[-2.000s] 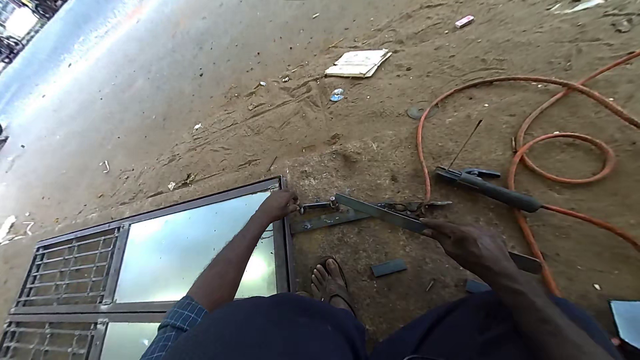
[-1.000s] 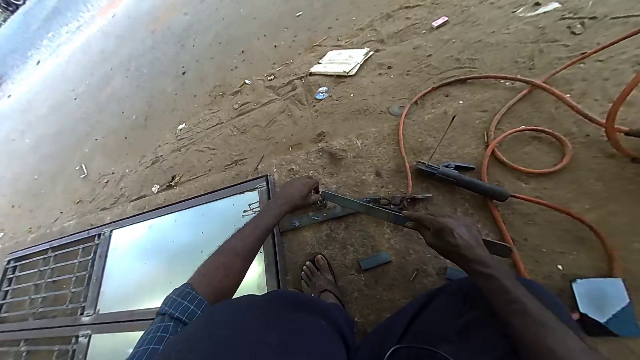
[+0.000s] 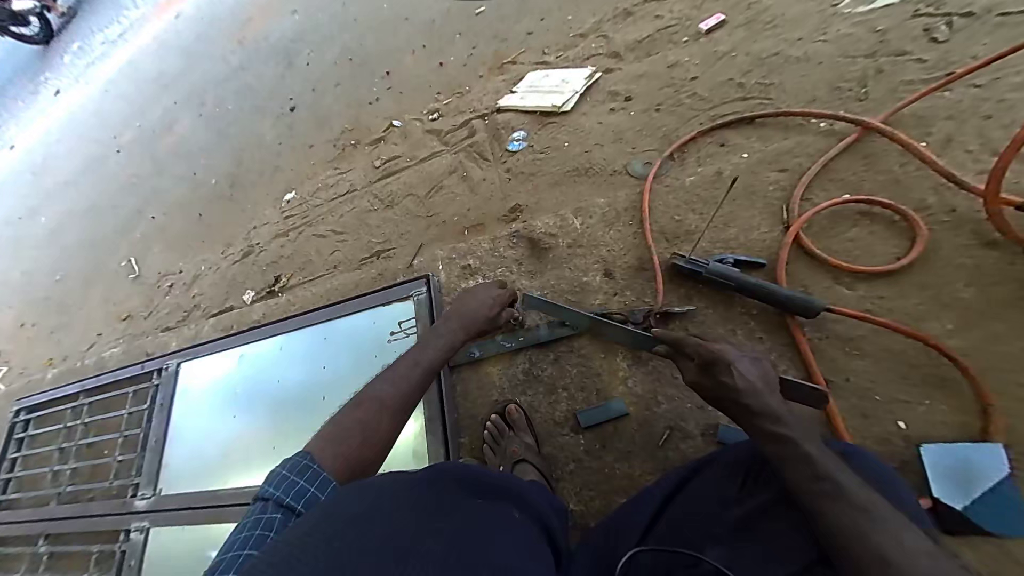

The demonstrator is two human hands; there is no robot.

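My right hand (image 3: 724,372) is closed around a long flat metal bar (image 3: 592,322), which slants up to the left toward my left hand. My left hand (image 3: 483,310) has its fingers curled round a small metal piece (image 3: 518,315) near the bar's upper end; the piece is mostly hidden. Under them a second flat metal strip (image 3: 512,342) with marks or holes lies on the ground, reaching the corner of a metal-framed panel (image 3: 436,360). A clamp (image 3: 640,317) on an orange cable rests just behind the bar. A short dark metal offcut (image 3: 602,413) lies by my foot.
A welding electrode holder (image 3: 748,286) gripping a thin rod lies at right among looped orange cable (image 3: 860,268). The panel with bars and shiny sheets spreads to the left. Folded paper (image 3: 550,89) is farther off. A flat blue-and-white object (image 3: 970,480) sits at lower right. A motorcycle wheel (image 3: 30,24) shows top left.
My left hand has moved from beside the panel corner to near the upper end of the bar. My right hand keeps hold of the bar throughout.
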